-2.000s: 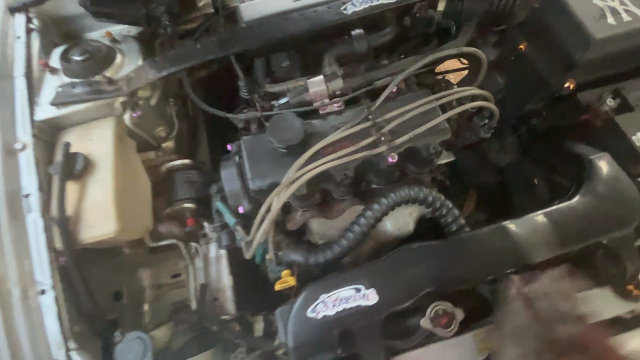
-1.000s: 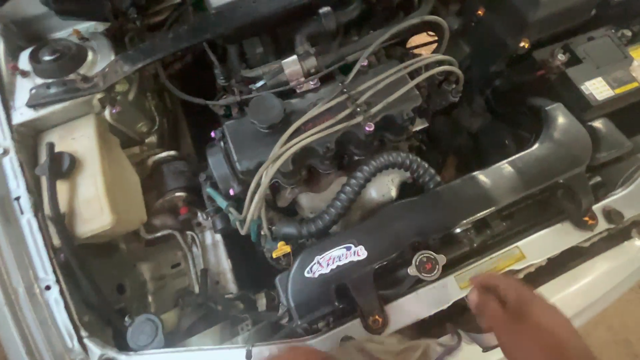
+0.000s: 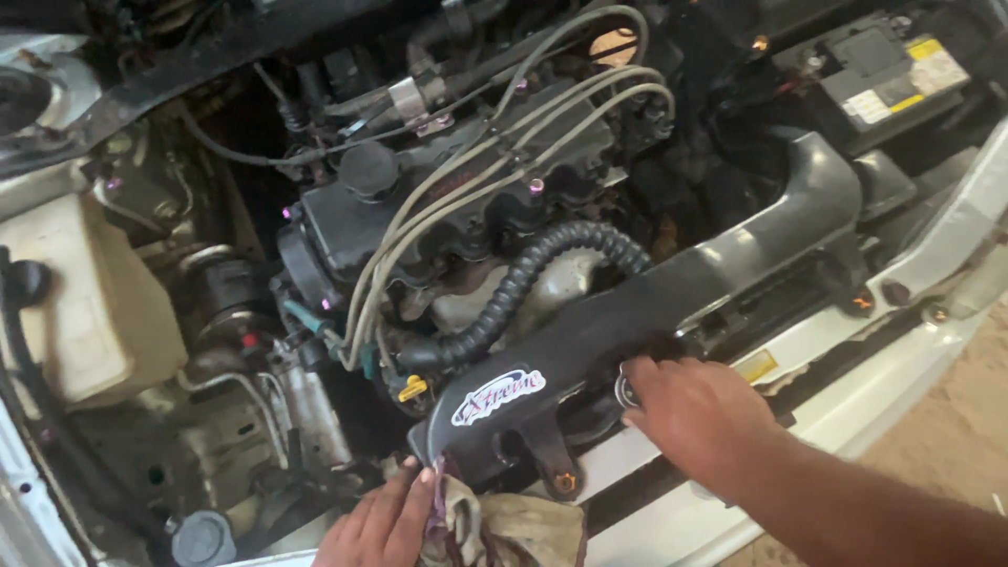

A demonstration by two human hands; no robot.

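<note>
My right hand (image 3: 701,413) grips the metal radiator cap (image 3: 626,387) behind the car's front edge, its fingers covering most of the cap. My left hand (image 3: 386,512) lies at the bottom, with its fingertips by the left end of the black plastic air duct (image 3: 598,331). A crumpled, stained cloth (image 3: 528,524) lies against that hand; whether the fingers grip it cannot be told. Beyond the duct, a black corrugated hose (image 3: 520,295) curves in front of the engine's valve cover (image 3: 346,216), crossed by grey spark plug wires (image 3: 441,189). A yellow dipstick handle (image 3: 412,388) stands near the duct.
A car battery (image 3: 886,79) sits at the upper right. At the left is a whitish plastic reservoir (image 3: 87,315), with a round grey-blue cap (image 3: 203,539) below it. The white front body edge (image 3: 890,354) runs diagonally along the near side of the engine bay.
My right hand has moved onto the radiator cap, which was uncovered a second ago. My left hand and the cloth have come further into view beside the duct. The view is closer to the engine.
</note>
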